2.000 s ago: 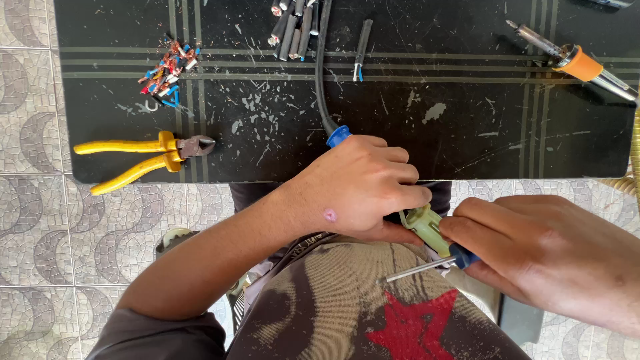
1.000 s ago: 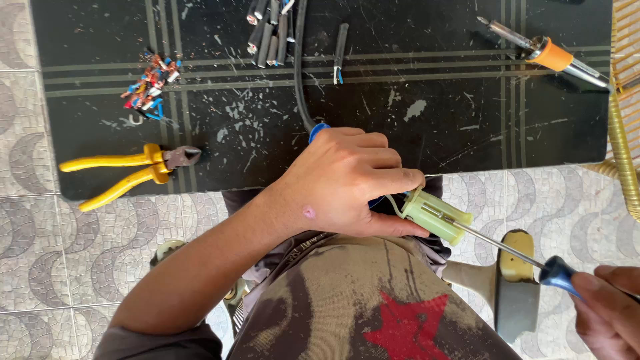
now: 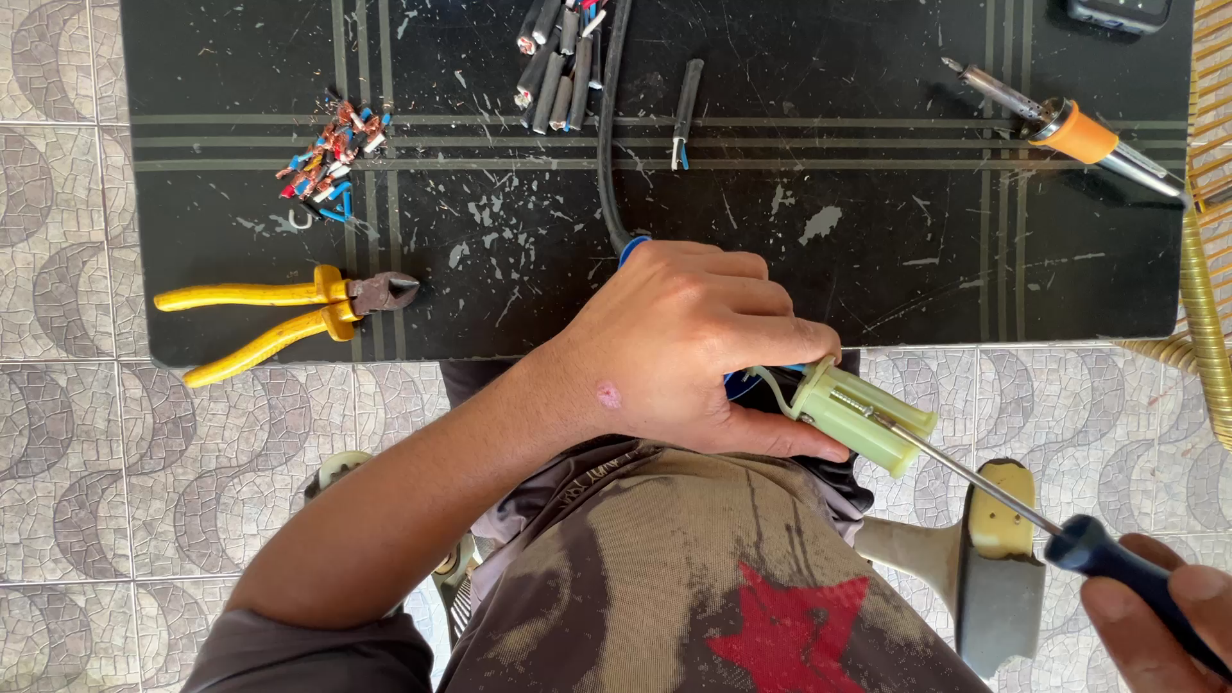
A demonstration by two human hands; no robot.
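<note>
My left hand grips a pale green plastic connector insert between thumb and forefinger, just off the table's front edge. A black cable runs down the table to a blue part partly hidden under that hand. Wires enter the insert's left end. At the lower right, my right hand holds a screwdriver by its dark blue handle. The screwdriver's shaft slants up left, its tip in a slot of the insert at a long screw or threaded piece; the exact contact is too small to tell.
Yellow-handled diagonal cutters lie at the table's left front, below a pile of wire scraps. Cut cable pieces lie at the back, one piece apart. A soldering iron rests at the right. A chair armrest stands below.
Two seconds ago my right hand was close to the insert, with the screwdriver pointing left below it. The hand has since moved right and down, and the tip is now at the insert.
</note>
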